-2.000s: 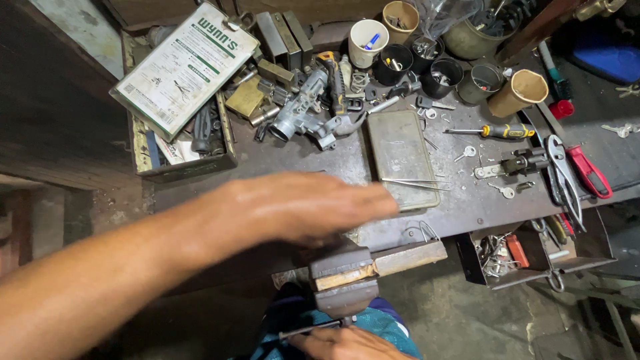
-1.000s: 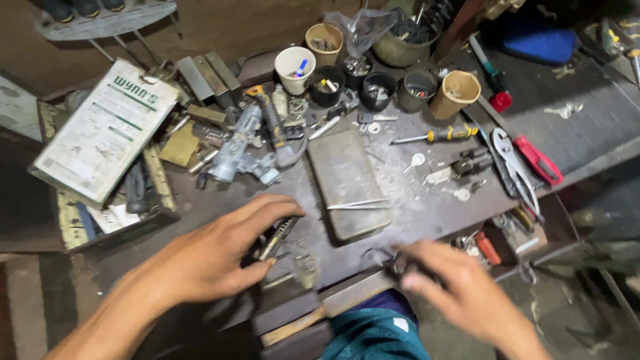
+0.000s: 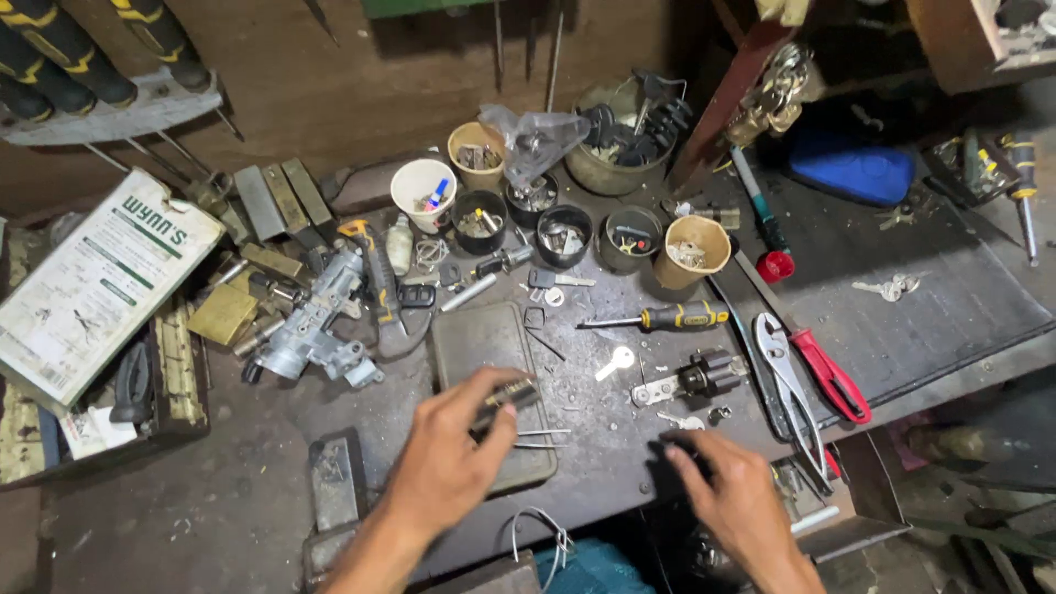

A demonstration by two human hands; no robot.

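Note:
My left hand (image 3: 454, 445) holds a small metal lock cylinder (image 3: 505, 399) between thumb and fingers, above a flat metal box (image 3: 478, 346). Metal tweezers (image 3: 544, 432) rest across the box's right side. My right hand (image 3: 730, 487) is over the bench's front edge, fingers curled; whether it holds something is unclear. Just beyond it are a small key (image 3: 681, 421) and a dark lock part with a metal arm (image 3: 657, 390). A light key (image 3: 615, 361) and a yellow-black screwdriver (image 3: 681, 316) lie farther back.
Cups of small parts (image 3: 482, 221) stand behind the box. Ignition lock housings (image 3: 309, 318) and an oil can (image 3: 103, 280) are at left. Slip-joint pliers (image 3: 784, 371) and a red-handled tool (image 3: 829, 379) lie right, above an open drawer (image 3: 858, 520). A vise (image 3: 495, 577) sits at the front edge.
My left hand has moved right with the metal cylinder, from beside the flat box to over it. My right hand has moved right, away from the vise. The view has shifted.

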